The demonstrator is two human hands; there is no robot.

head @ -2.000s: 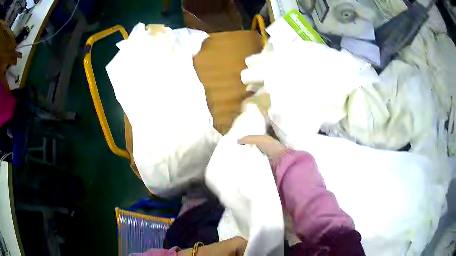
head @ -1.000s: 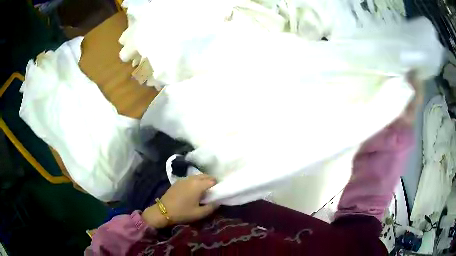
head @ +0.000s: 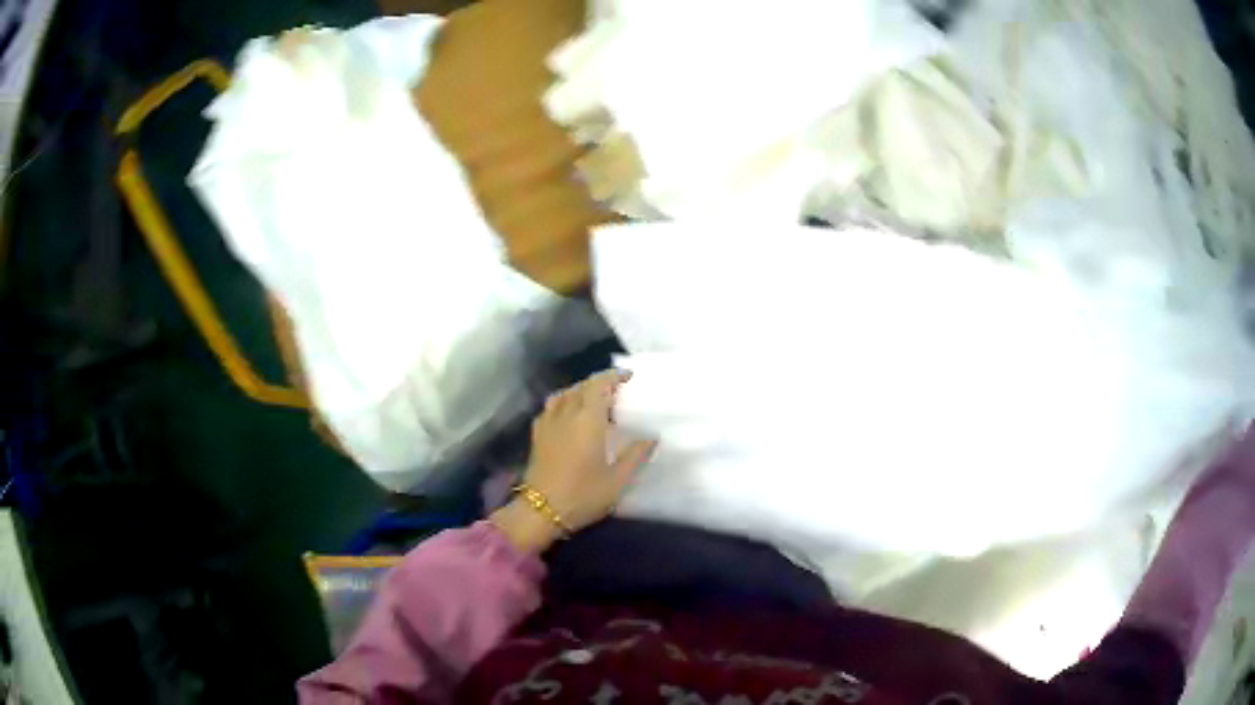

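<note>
A large white fabric piece lies spread in front of me, over other cloth at the right. My left hand is at its left edge near my lap, with thumb and fingers apart and the fingertips touching the cloth edge. No cloth is seen closed in the fingers. My right hand is not visible; only its pink sleeve shows at the right rim, beside the cloth. The picture is blurred and the white cloth is overexposed.
A white bundle lies on a brown wooden chair seat with a yellow metal frame at the left. Cream-white heaps stand beyond the spread piece. A wire basket or rack with a yellow rim is at lower left.
The white piece, stretched between both hands a second ago, now lies lower and flatter. My left hand has moved up and loosened from its bunched corner. My right hand has gone out of view at the right.
</note>
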